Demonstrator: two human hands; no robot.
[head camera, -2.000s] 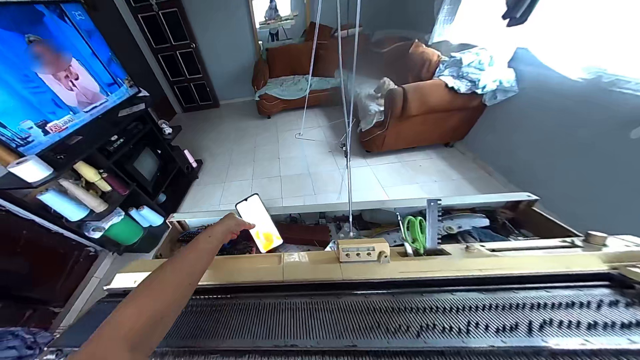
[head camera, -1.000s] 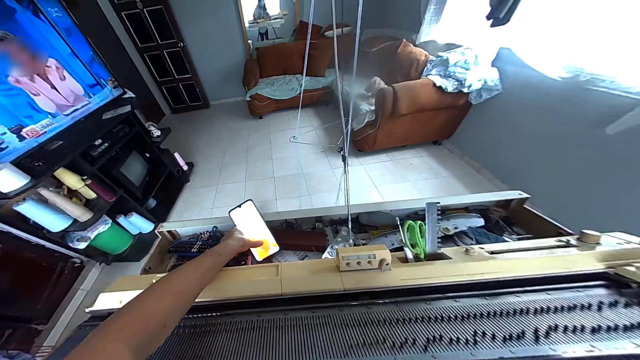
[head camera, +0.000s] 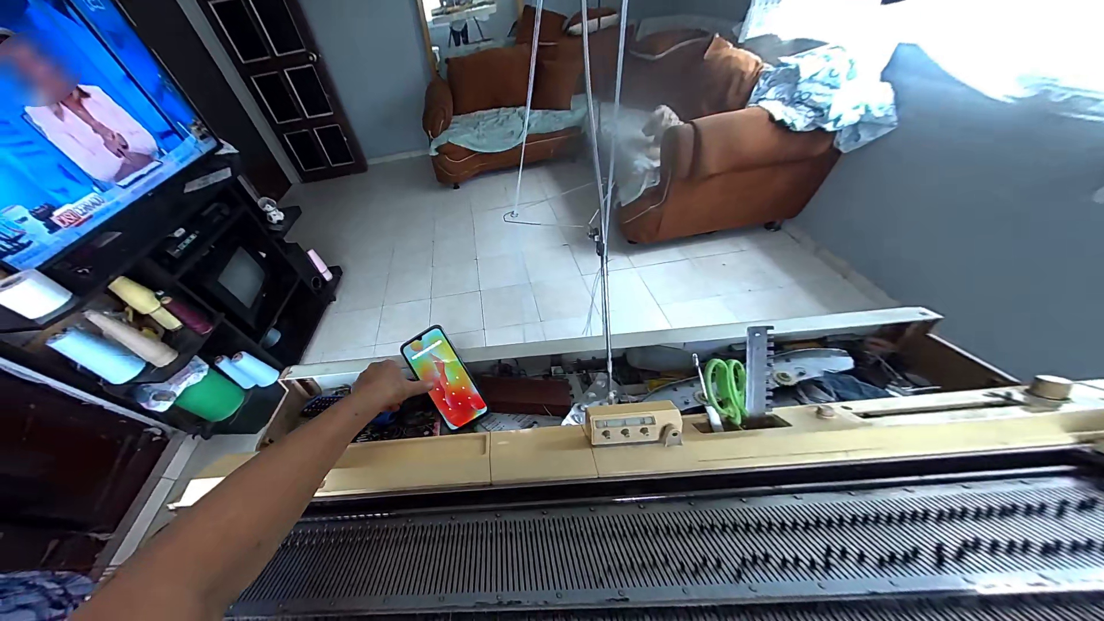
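My left hand (head camera: 388, 385) reaches out over the back of a knitting machine, its thumb or a finger at the left edge of a smartphone (head camera: 446, 377). The phone stands tilted behind the cream rear rail (head camera: 535, 457), its lit screen showing red, yellow and green. Whether the hand grips the phone or only touches it, I cannot tell. Nearer to me lies the metal needle bed (head camera: 483, 552), with many needles pushed out of line on the right. A cream row counter (head camera: 634, 424) sits on the rail, right of the phone. My right hand is out of view.
Behind the rail, a long tray (head camera: 862, 323) holds green-handled scissors (head camera: 725, 390), a toothed metal strip (head camera: 759, 371) and clutter. A yarn mast (head camera: 605, 302) rises at the centre. Yarn cones (head camera: 129, 336) fill a black shelf at left, below a television (head camera: 95, 112). Brown sofas (head camera: 742, 164) stand beyond.
The phone's screen has turned from mostly white with a yellow patch to a red, yellow and green picture. My left hand stays at the phone's left side.
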